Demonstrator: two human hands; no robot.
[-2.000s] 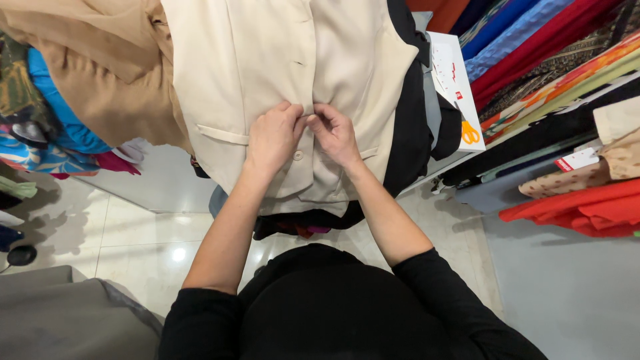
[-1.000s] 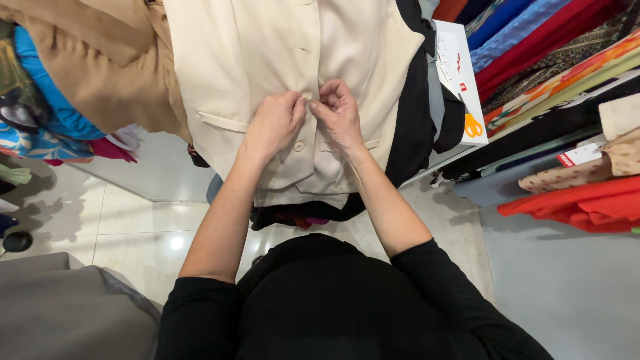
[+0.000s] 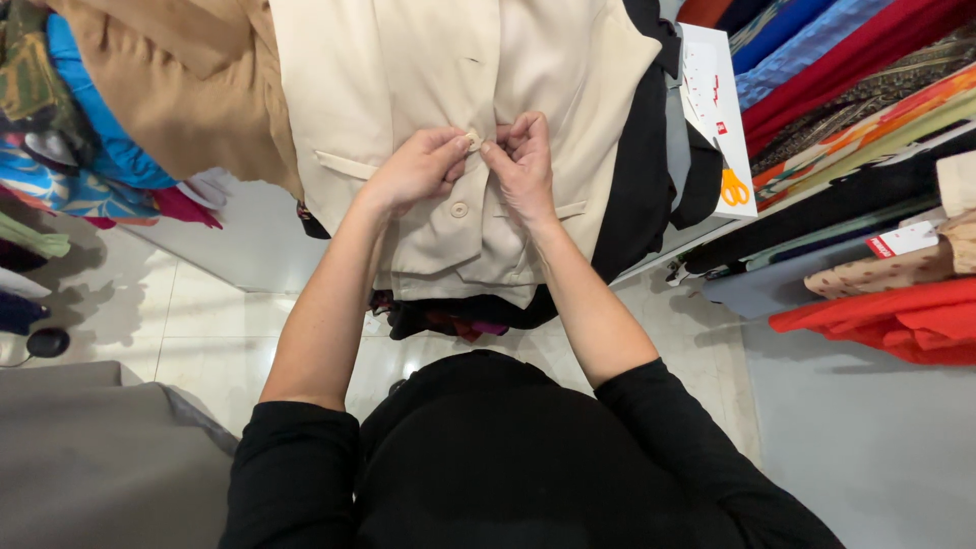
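Observation:
A cream sleeveless vest (image 3: 335,69) lies front up over a pile of dark garments. At its front edge my left hand (image 3: 427,168) pinches a pale button (image 3: 473,140) between thumb and fingers. My right hand (image 3: 524,164) is at the other side of this button, its thumb and curled fingers on the vest's front edge. Below the hands a second button (image 3: 458,210) shows on the vest. Higher up there is a buttonhole (image 3: 473,59). A welt pocket (image 3: 343,165) lies left of my left hand; another is partly behind my right wrist.
Orange-handled scissors (image 3: 734,187) lie on a white printed sheet or box (image 3: 713,84) at the right. Brown cloth (image 3: 191,99) and patterned garments are heaped at the left. Hanging clothes (image 3: 846,84) fill the right side. Grey cloth (image 3: 99,457) covers something at lower left.
The button between my fingers now shows plainly; two seconds ago my fingers hid it. Both hands have stayed at the vest's front edge.

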